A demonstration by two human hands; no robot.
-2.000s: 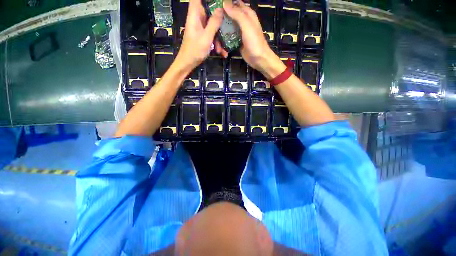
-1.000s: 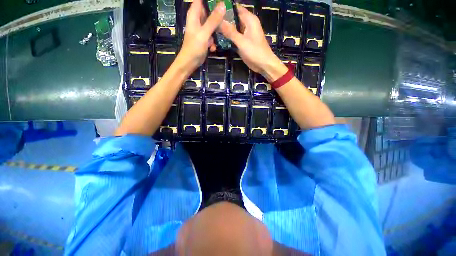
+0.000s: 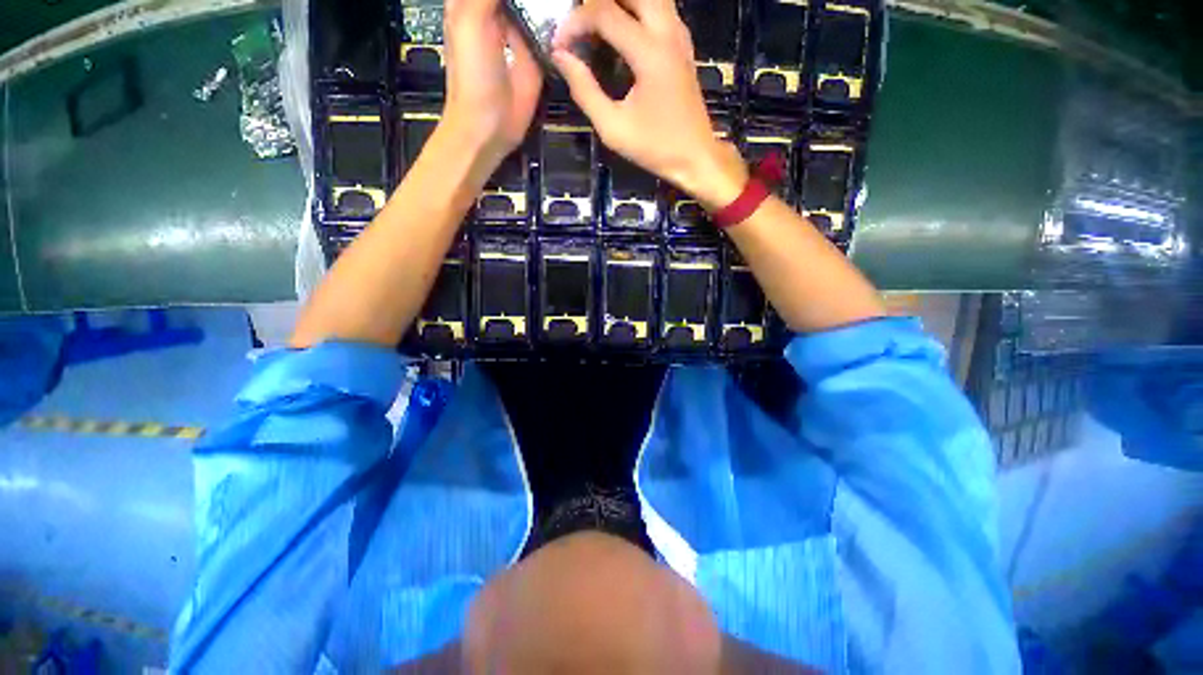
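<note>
The phone unit [image 3: 544,19], a dark piece with a bright silvery face, is at the top edge of the view, partly cut off. My left hand [image 3: 488,79] holds it from its left side. My right hand [image 3: 640,79] is at its right side with bent fingers near its face; whether these fingers grip anything is hidden. Below lies the black blister tray [image 3: 317,172] with rows of display assemblies [image 3: 567,161], black with gold-yellow strips. A green and silver board [image 3: 425,20] lies over a pocket at the tray's top left.
Spare boards [image 3: 264,106] lie on the green bench [image 3: 145,198] left of the tray, with a thin black frame [image 3: 106,99] farther left. Crumpled clear plastic [image 3: 298,79] lines the tray's left edge. Shiny clear material [image 3: 1115,224] is at the far right.
My left hand has moved left and turned. The unit has tilted from showing a green board to a bright silvery face. My right hand's fingers have shifted and bent. The tray has shifted slightly in view.
</note>
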